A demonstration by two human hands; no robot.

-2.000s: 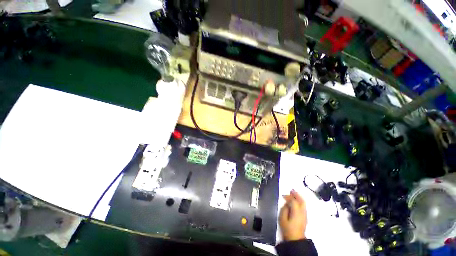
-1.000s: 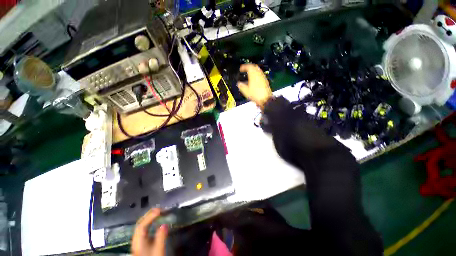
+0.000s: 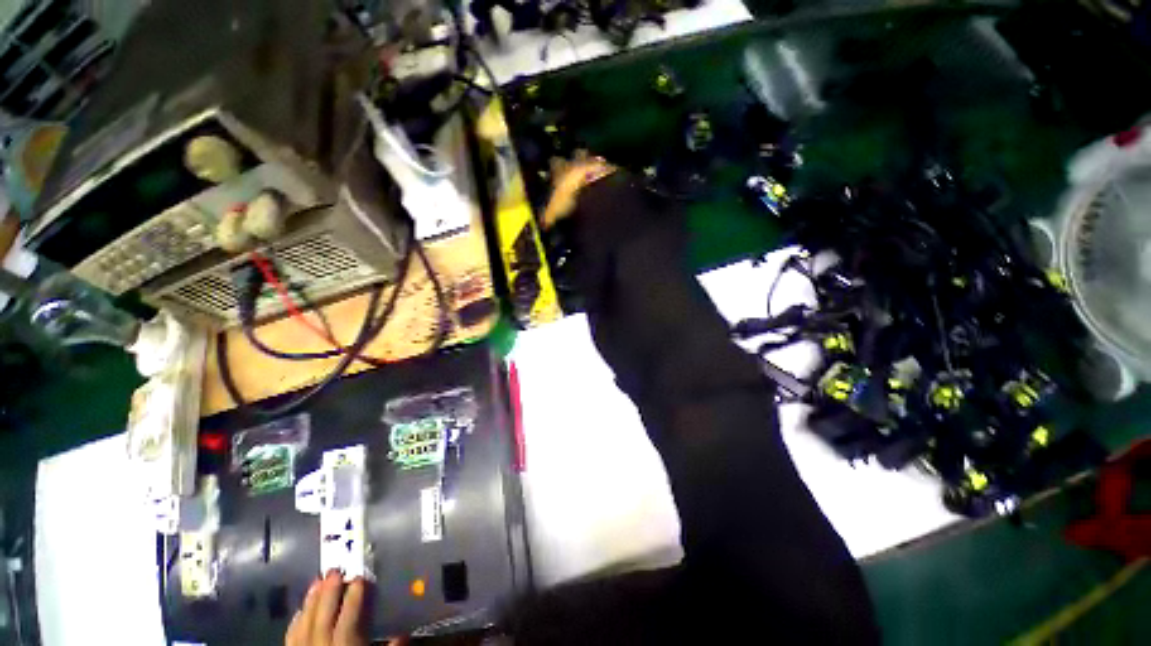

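Note:
The black test fixture [image 3: 385, 505] lies in front of me, with a white socket panel [image 3: 343, 536] in its middle and small green circuit boards [image 3: 417, 442] under clear covers. My left hand [image 3: 331, 612] is at the bottom edge, partly cut off, its fingertips at the near end of the socket panel, with nothing visible in it. My right hand [image 3: 574, 187] reaches far over the green surface, beside the yellow-and-black striped edge, near dark adapters. The sleeve and blur hide much of it, and I cannot tell if it holds anything.
A beige-grey instrument [image 3: 208, 246] with red and black leads stands behind the fixture on a tan board [image 3: 303, 357]. A white power strip [image 3: 167, 410] is at the left. A large black adapter pile [image 3: 928, 341] lies right. A white fan [image 3: 1117, 252] stands at the right edge.
My view has shifted. My right hand has moved from above the adapters to beside the striped edge. My left hand has come from the fixture's front edge onto it, by the socket panel.

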